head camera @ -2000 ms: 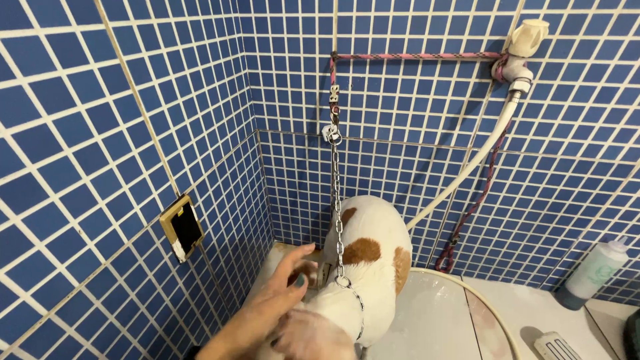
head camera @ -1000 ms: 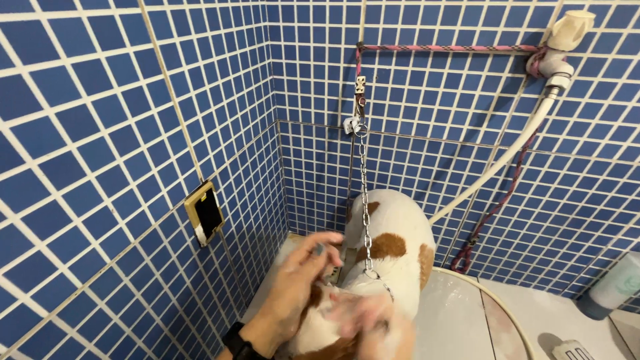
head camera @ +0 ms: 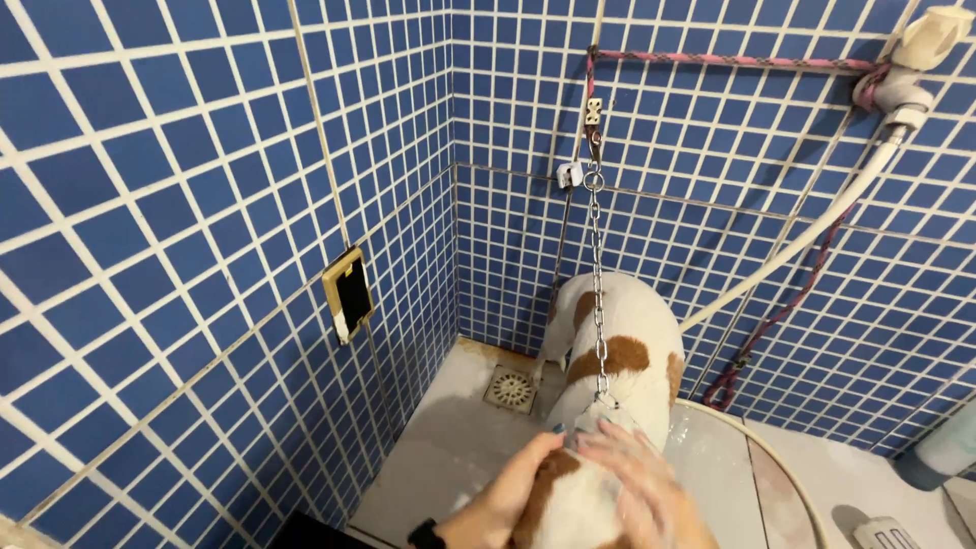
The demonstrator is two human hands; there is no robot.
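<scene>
A white dog with brown patches [head camera: 621, 366] stands on the tiled floor, seen from above. My left hand [head camera: 511, 488], with a dark band at the wrist, rests against the left side of its head and neck. Over the right side lies my right hand [head camera: 637, 476], slightly blurred, fingers on the wet neck fur. Neither hand is closed around anything. A metal chain [head camera: 598, 290] runs from the dog's neck up to a clip on a pink and dark rope [head camera: 732, 59], which is tied to a tap [head camera: 903, 88] on the wall.
Blue tiled walls meet in a corner behind a floor drain [head camera: 511, 388]. An open wall box [head camera: 348, 295] is at left. A white hose [head camera: 808, 232] hangs from the tap and curves over the floor. At lower right are a bottle [head camera: 942, 450] and a pale object with slots [head camera: 884, 534].
Both hands have shifted on the dog's head and neck; my left hand, raised with spread fingers before, now lies against it. The floor drain has come into clear sight. The view has shifted left.
</scene>
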